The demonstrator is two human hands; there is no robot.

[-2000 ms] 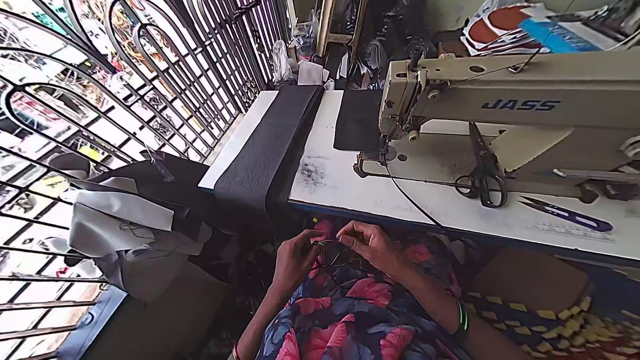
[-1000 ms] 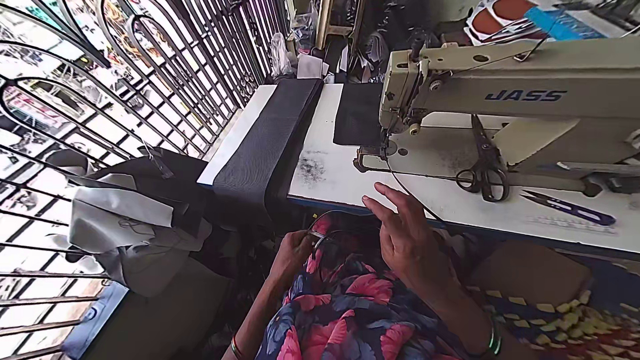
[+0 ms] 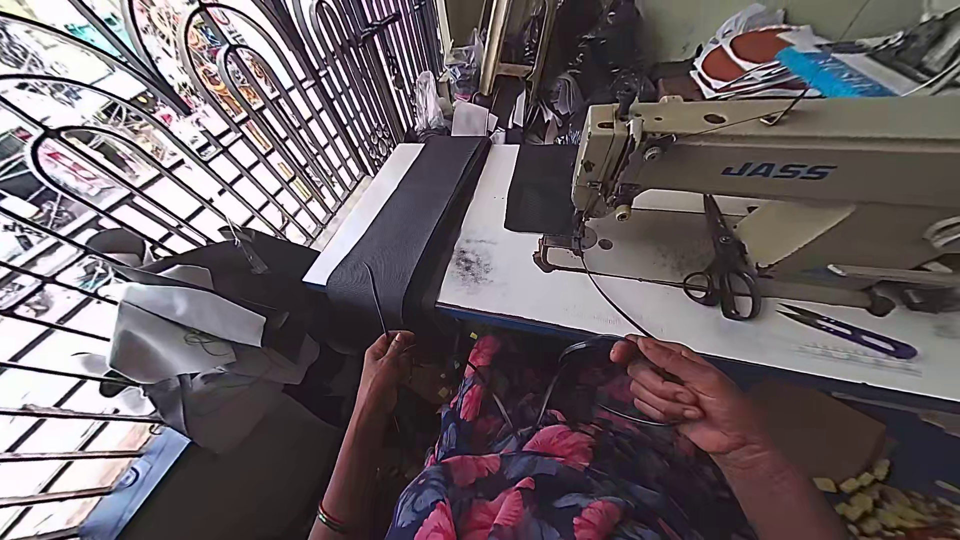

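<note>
My left hand point(image 3: 388, 365) pinches one end of a thin dark cord point(image 3: 374, 296), whose tip sticks up in front of the black fabric strip point(image 3: 390, 240) hanging over the table's front edge. My right hand point(image 3: 679, 386) is closed on loops of the same kind of cord, above my lap. From the right hand a length of cord point(image 3: 611, 298) runs up to the needle area of the JASS sewing machine point(image 3: 780, 165). Beside the needle, on the left, lies a black fabric piece point(image 3: 541, 187). Whether the two lengths are one cord cannot be told.
Black-handled scissors point(image 3: 724, 274) lean at the machine's base, and purple thread snips point(image 3: 847, 330) lie on the white table point(image 3: 487, 289). Grey and black cloth point(image 3: 187, 330) is heaped at the left, beside a metal window grille point(image 3: 300, 135). Papers and plastic bags are behind the table.
Two seconds ago both hands were together over the lap. Now they are apart, the left hand farther left with a cord end raised, the right hand farther right with loops of cord.
</note>
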